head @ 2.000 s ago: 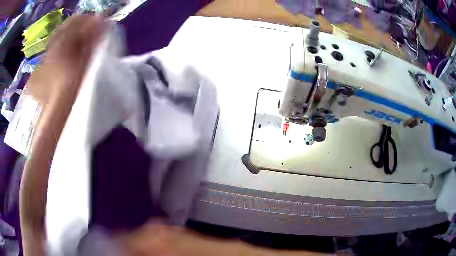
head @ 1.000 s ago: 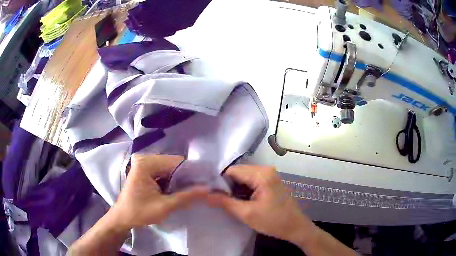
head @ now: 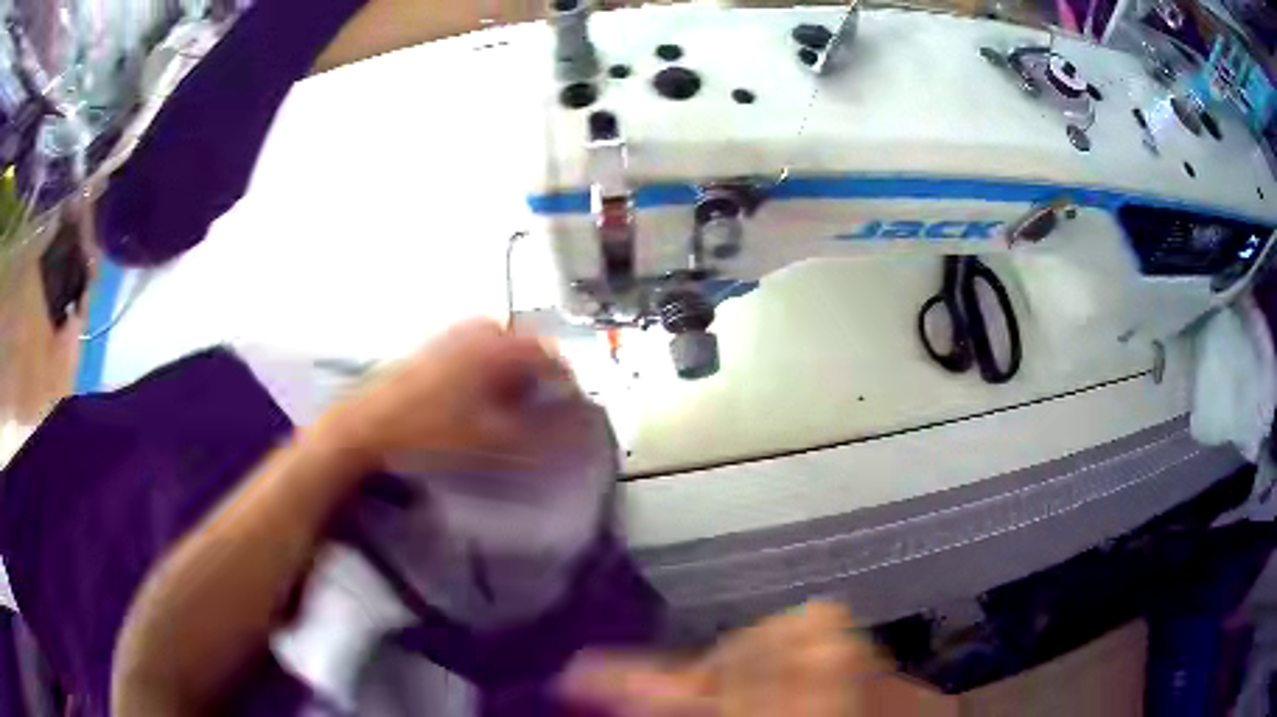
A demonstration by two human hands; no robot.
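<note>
The purple garment [head: 133, 483], pale grey-lilac on its reverse, lies at the left front and reaches to just left of the needle area. My left hand [head: 483, 385] is blurred and holds the cloth's upper part close to the presser foot; its fingertips are unclear. My right hand [head: 756, 672] is blurred at the bottom edge, at the cloth's lower right part; its grip cannot be made out. The white sewing machine [head: 784, 140] with a blue stripe stands behind. A red-orange spot [head: 613, 340] shows beside the needle.
Black-handled scissors [head: 969, 319] lie on the bed right of the needle. A ruler-like strip [head: 980, 511] runs along the front table edge. A dark purple piece [head: 224, 119] lies at the upper left. The control panel [head: 1190, 241] is at the right, with pale cloth [head: 1235, 385] below it.
The cloth has gone from in front of me toward the needle, with more purple side showing. My left hand has moved up toward the machine; my right hand is lower. The view has shifted right.
</note>
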